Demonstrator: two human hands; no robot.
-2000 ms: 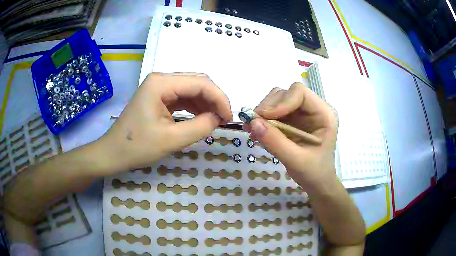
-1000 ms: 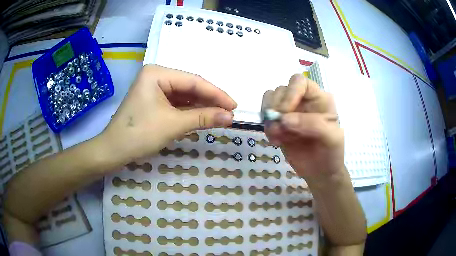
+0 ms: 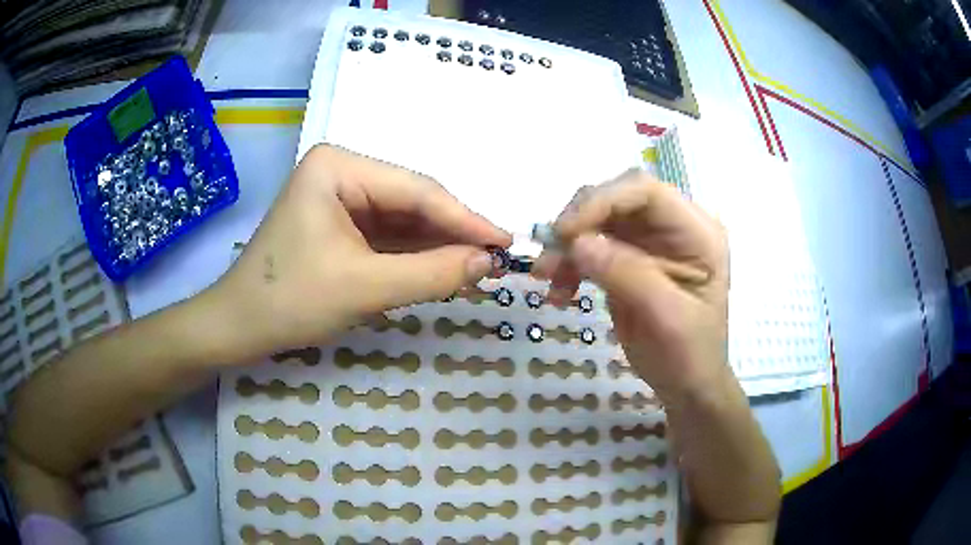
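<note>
My left hand (image 3: 351, 240) is above the top edge of the slotted board (image 3: 367, 468), its thumb and forefinger pinching a small dark ring part (image 3: 499, 259). My right hand (image 3: 649, 266) is just right of it and holds the stick tool, whose pale bluish tip (image 3: 542, 232) points at the left fingertips; most of the stick is hidden by the fingers. The right fingers are somewhat blurred. Several dark round parts with silvery centres (image 3: 536, 332) sit in the upper slots of the board. More round parts stand in rows at the top of the white tray (image 3: 468, 117).
A blue bin (image 3: 80, 197) of loose silver metal pieces (image 3: 149, 197) is at left. A second slotted board (image 3: 176, 490) lies under my left arm. Stacked white blister trays (image 3: 783, 319) are at right, a black tray (image 3: 575, 32) at the far side, stacked boards (image 3: 96, 43) far left.
A ring part now shows at my left fingertips. My right hand swung away, then came back beside the left, its tip now turned toward the left fingers.
</note>
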